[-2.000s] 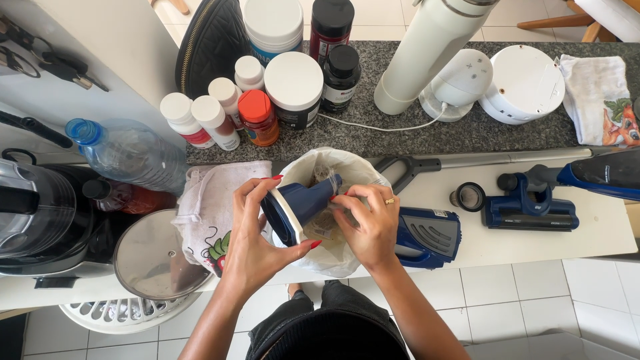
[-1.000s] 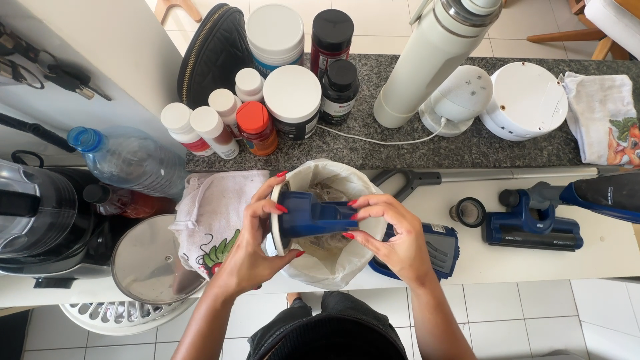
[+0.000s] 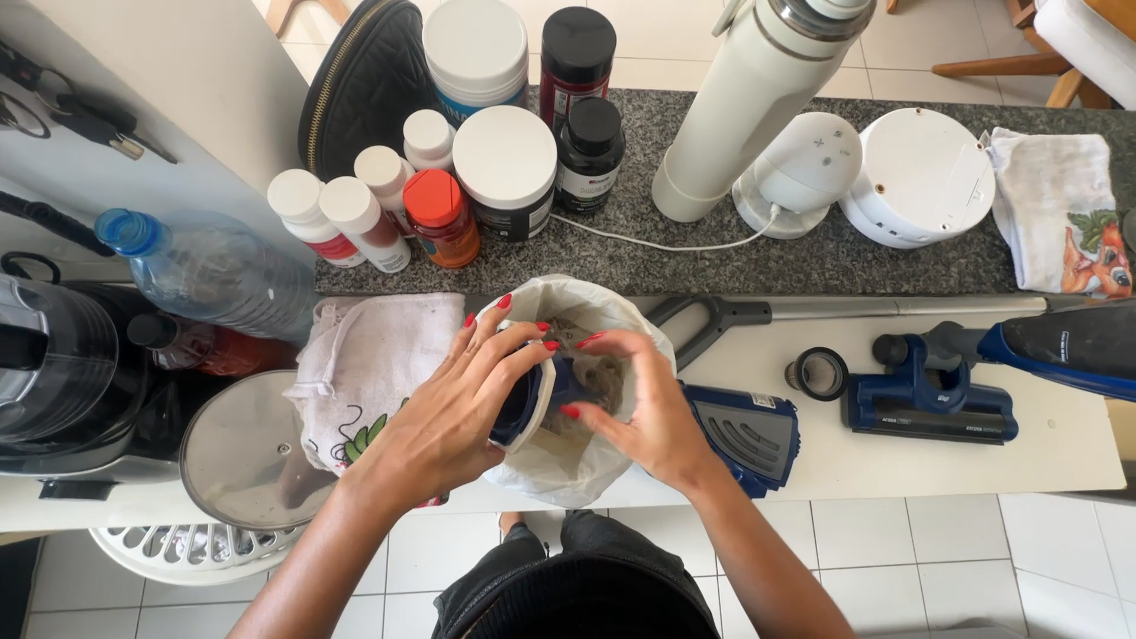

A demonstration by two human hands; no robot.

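My left hand (image 3: 453,399) grips a blue plastic vacuum-cleaner part with a pale rim (image 3: 535,404), tilted over a bin lined with a white plastic bag (image 3: 524,479). Greyish dust and debris (image 3: 603,382) show inside the bag. My right hand (image 3: 643,404) is curved at the part's far end, thumb and fingers apart; whether its fingertips touch the part is unclear. Right of the bin lie a blue and grey vacuum piece (image 3: 745,435), a small round filter cup (image 3: 817,374) and a blue floor head (image 3: 932,395). The lower side of the held part is hidden by my left hand.
Supplement bottles (image 3: 506,160), a white flask (image 3: 754,98), a corded smart speaker (image 3: 799,169) and a round white device (image 3: 919,177) stand on the granite ledge (image 3: 621,257). A cloth (image 3: 382,364), a glass lid (image 3: 253,453) and a plastic bottle (image 3: 222,266) are at left. A vacuum tube (image 3: 896,307) lies behind.
The blue part has turned from lying crosswise between both hands to a tilted pose with its rim facing more toward me. My right hand's fingers have spread and moved off its narrow end.
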